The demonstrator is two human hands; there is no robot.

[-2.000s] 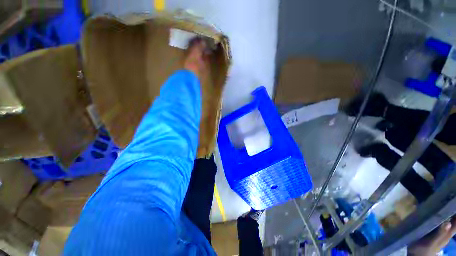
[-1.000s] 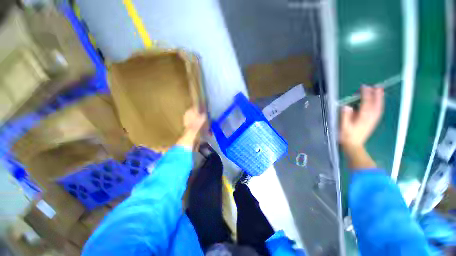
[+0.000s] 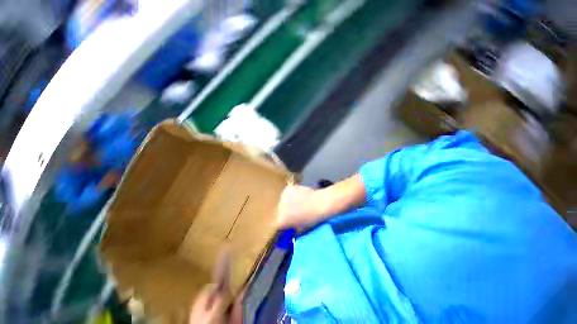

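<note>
A large open brown carton [image 3: 209, 196] is tilted with its inside facing me; I see no goods in it. My right hand [image 3: 300, 207] is shut on its edge at the right, the arm reaching in from the right. My left hand [image 3: 215, 302] is blurred and cut off by the bottom edge. Its fingers lie at the carton's lower wall; their grip is unclear. The carton's outside and underside are hidden.
The green conveyor [image 3: 278, 76] runs behind the carton, with a white bundle [image 3: 248, 128] just beyond its rim. A person in blue [image 3: 95, 161] is at the left. A curved white shelf [image 3: 82, 82] crosses the upper left. Brown cartons [image 3: 493, 107] with white pieces stand at the upper right.
The carton has been lifted from the floor area and now fills the middle left. My right hand has gone from above the conveyor to the carton. The view has turned and tilted strongly.
</note>
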